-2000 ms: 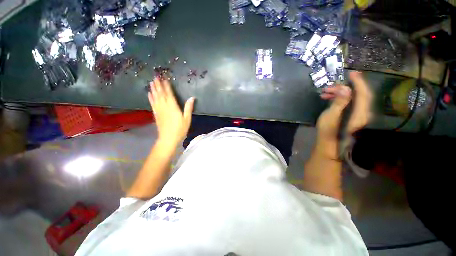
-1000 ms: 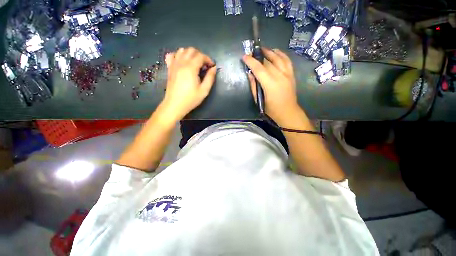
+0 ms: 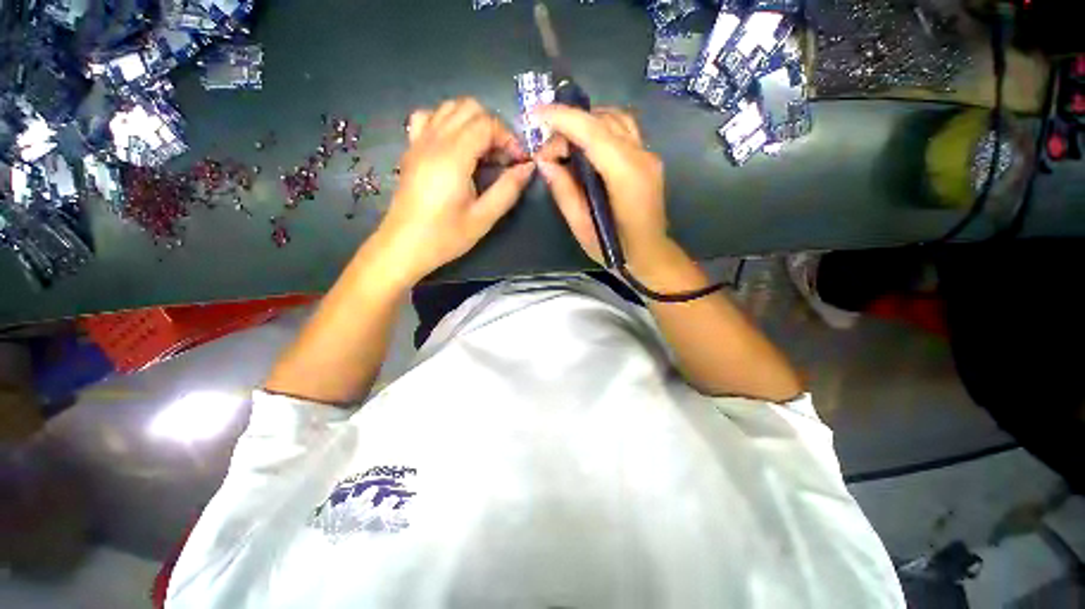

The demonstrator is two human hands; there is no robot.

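A small blue-and-silver circuit board [image 3: 534,110] lies on the dark green bench top in front of me. My right hand [image 3: 613,179] holds the black soldering iron [image 3: 594,196], its pale shaft pointing up and away, with fingertips at the board's near end. My left hand [image 3: 452,184] is at the board's near left corner, thumb and fingertips together; whether a small part is between them is hidden. Small dark red components [image 3: 161,205] lie scattered left of my left hand.
Heaps of boards lie at far left [image 3: 140,131] and at right [image 3: 747,71]. A clear bag of small metal parts [image 3: 886,48] is behind right. A round yellow-green item [image 3: 955,163] and iron cord are at right. A red crate [image 3: 149,337] is under the bench.
My right hand first took hold of the iron, then moved left to the board. My left hand moved from the red components to the board. The view has shifted.
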